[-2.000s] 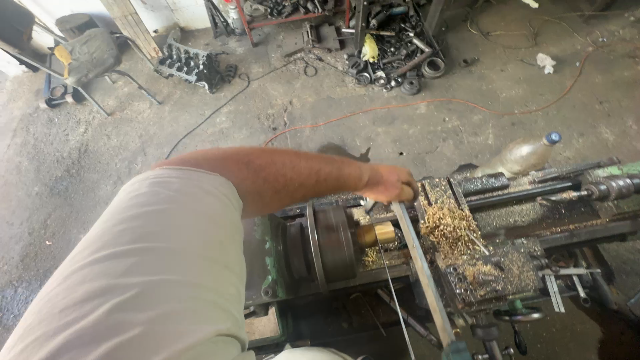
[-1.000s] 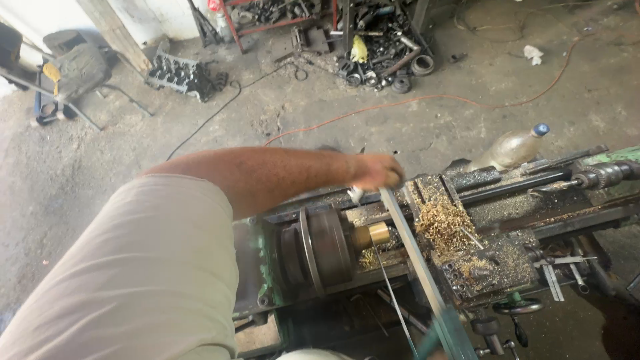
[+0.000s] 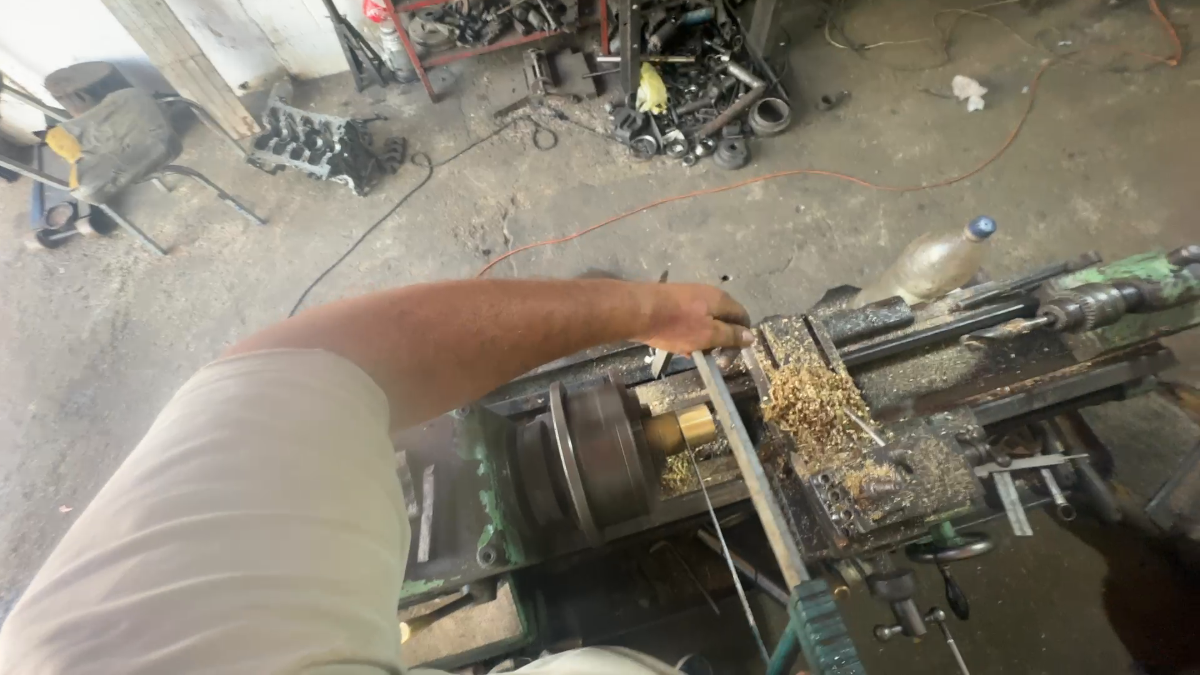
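My left hand (image 3: 698,319) reaches across the lathe and holds the far end of a hacksaw (image 3: 750,459). Its green handle (image 3: 830,633) is at the bottom edge. The thin saw blade (image 3: 720,530) runs beside a brass-coloured cylindrical workpiece (image 3: 696,425), which sticks out of the lathe chuck (image 3: 600,459); whether the teeth touch the metal is hard to tell. My right hand is out of view.
Brass-coloured chips (image 3: 811,403) cover the lathe carriage. A drill chuck (image 3: 1092,305) with a bit is at right, and a plastic bottle (image 3: 928,262) stands behind the bed. Calipers (image 3: 1012,497) lie near the handwheel (image 3: 949,547). An orange cord (image 3: 712,190) crosses the floor.
Since the oldest frame, my left hand and the hacksaw have moved away from my body, across the lathe. More of the green handle shows now.
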